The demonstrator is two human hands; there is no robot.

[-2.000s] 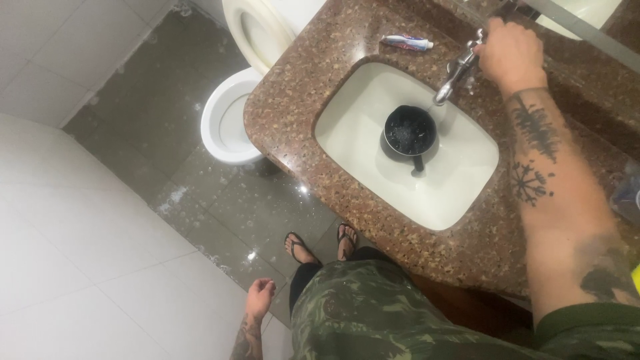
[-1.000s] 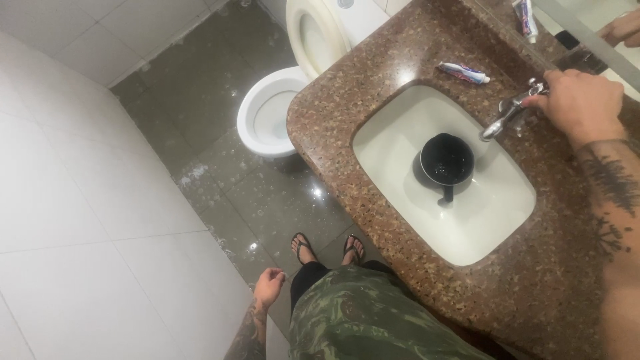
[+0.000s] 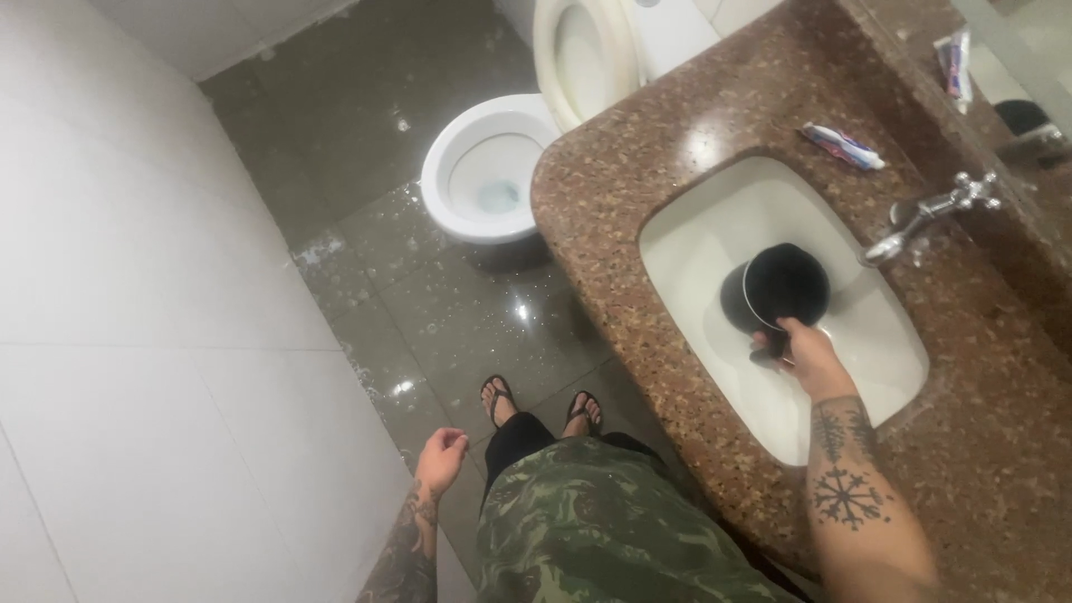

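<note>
My right hand point(image 3: 811, 356) grips the handle of a black pot point(image 3: 785, 285) inside the white sink basin point(image 3: 712, 218). The handle is largely hidden by my fingers. Beyond the pot, a chrome faucet point(image 3: 930, 213) with a cross-shaped knob reaches over the basin's edge. My left hand point(image 3: 441, 459) hangs at my side above the floor, its fingers curled and holding nothing that shows. A toothpaste tube point(image 3: 842, 147) lies on the speckled brown stone counter point(image 3: 620, 193), between the basin and the backsplash.
Left of the counter stands a white toilet point(image 3: 486, 230) with its seat raised point(image 3: 548, 75). The grey tiled floor point(image 3: 335, 167) looks wet and foamy. A white tiled wall point(image 3: 151, 293) runs along the left. My feet in flip-flops point(image 3: 500, 402) are below the counter's edge.
My right hand has left the faucet knob, moved down to the basin and taken hold of the pot's handle. My left hand still hangs at my side.
</note>
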